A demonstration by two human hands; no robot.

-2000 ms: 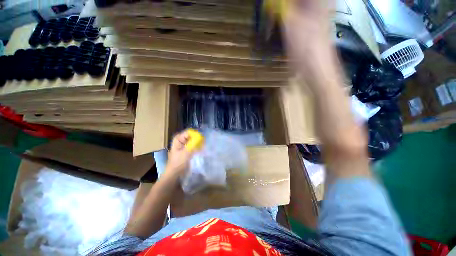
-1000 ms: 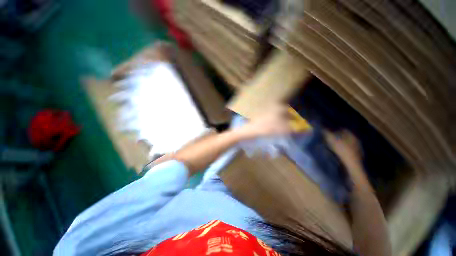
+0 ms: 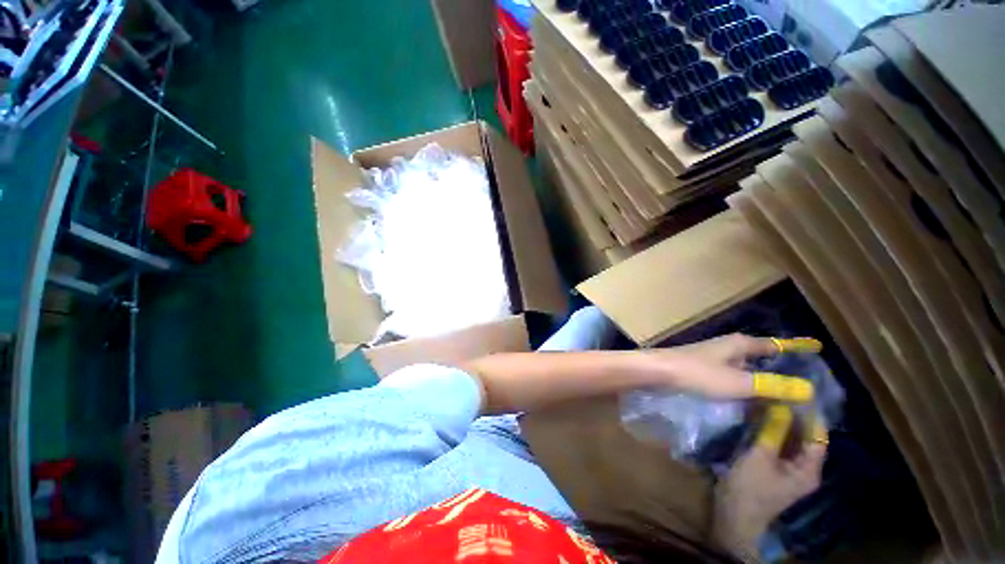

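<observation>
My left hand (image 3: 716, 369) reaches across from the left, yellow cots on its fingers, and grips crinkled clear bags (image 3: 678, 422) over the open carton. My right hand (image 3: 766, 485), also with yellow cots, is just below it, its fingertips meeting the left ones at the film. A dark piece (image 3: 722, 443) shows through the film between the hands; its outline is blurred and partly hidden by fingers. The packing carton's raised flap (image 3: 683, 275) stands beyond the hands. The carton's inside is dark and mostly covered.
Stacked cardboard sheets (image 3: 882, 220) rise close at the right. A second stack (image 3: 650, 121) bears rows of glossy black oval parts (image 3: 722, 110). An open carton (image 3: 336, 248) of clear bags stands on the green floor, left of the hands. A red stool (image 3: 196, 213) is farther left.
The view has swung left. The right hand has come down from the upper sheets to the left hand at the carton. A dark piece now shows in the film between them.
</observation>
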